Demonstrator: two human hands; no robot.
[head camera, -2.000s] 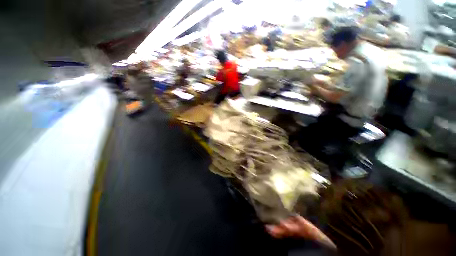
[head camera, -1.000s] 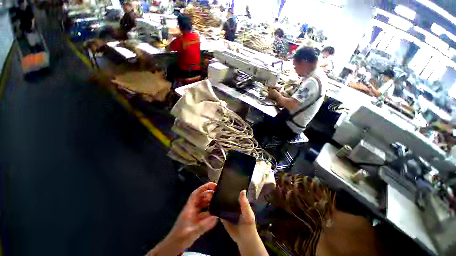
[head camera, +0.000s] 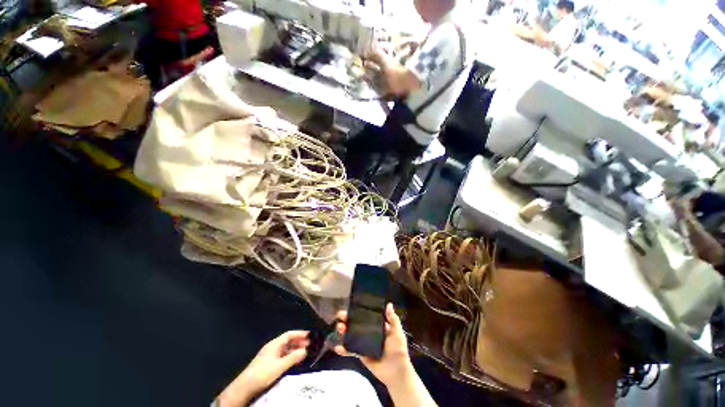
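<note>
A black smartphone (head camera: 367, 312) stands upright in my right hand (head camera: 389, 350), the fingers around its lower part. My left hand (head camera: 274, 362) is apart from the phone, lower left of it, with curled fingers. A small dark thing (head camera: 321, 340) lies between the hands; whether my left fingers hold it I cannot tell. Beyond the phone, a big pile of cream tote bags (head camera: 203, 155) with many thin looped handles (head camera: 306, 179) lies along the aisle's edge. The phone covers a bit of the pile's near end.
Brown bags (head camera: 529, 322) with looped brown straps (head camera: 449, 266) lie right of the cream pile. More brown panels (head camera: 95, 102) lie at the upper left. A person (head camera: 433, 75) sits at a sewing machine. Another machine (head camera: 596, 123) stands at the right. The dark aisle floor (head camera: 103, 294) is at the left.
The view has turned right and down towards the bags. My left hand has let go of the phone and moved away to the left. The phone stays in my right hand.
</note>
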